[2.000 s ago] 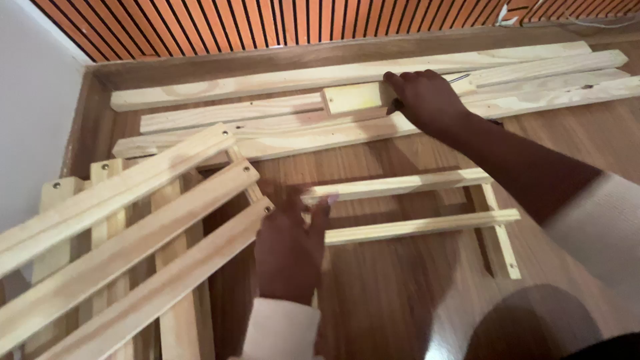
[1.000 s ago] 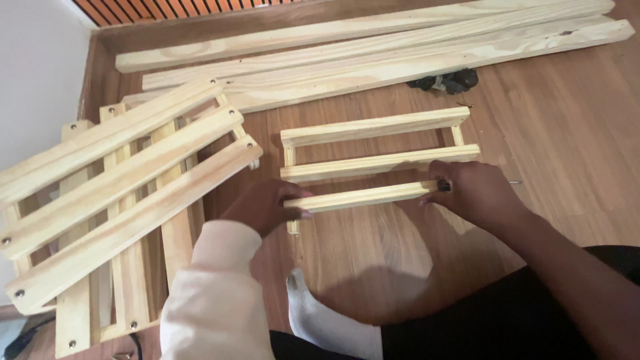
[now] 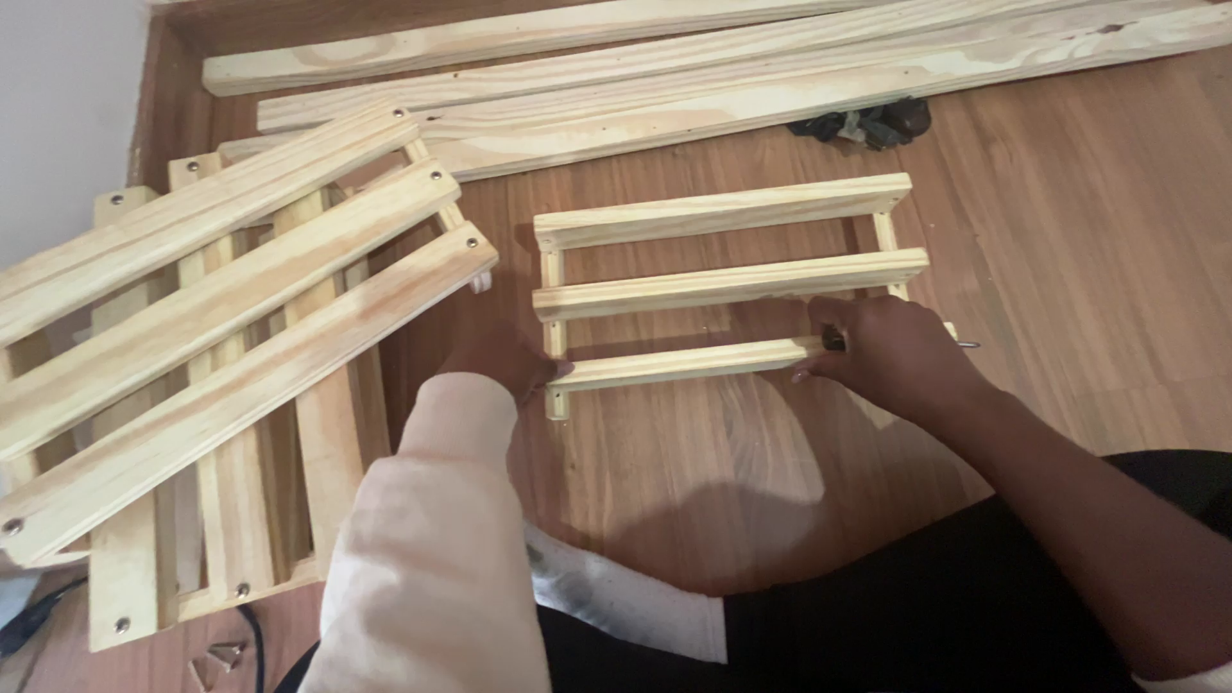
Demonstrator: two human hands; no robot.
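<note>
A small pine frame lies on the wooden floor, with its upper slat (image 3: 722, 212) and middle slat (image 3: 731, 282) across two thin side rails. The near slat (image 3: 683, 364) lies across the same rails. My left hand (image 3: 505, 361) holds its left end, where it meets the left rail. My right hand (image 3: 881, 342) grips its right part, and also holds a thin metal tool (image 3: 967, 344) whose tip sticks out to the right; the tool's handle is mostly hidden in my fingers.
Assembled slatted pine panels (image 3: 231, 308) with screws are stacked at the left. Long pine boards (image 3: 674, 115) lie along the back. A crumpled black plastic bag (image 3: 866, 123) sits beside them. Screws (image 3: 226, 656) and a black cable (image 3: 255, 635) are at the lower left. My sock-covered foot (image 3: 626, 597) is near.
Two seconds ago my right hand was at a short slat by the long boards; now it is on the near slat of the small frame. My left hand has stayed at that slat's left end since one second ago.
</note>
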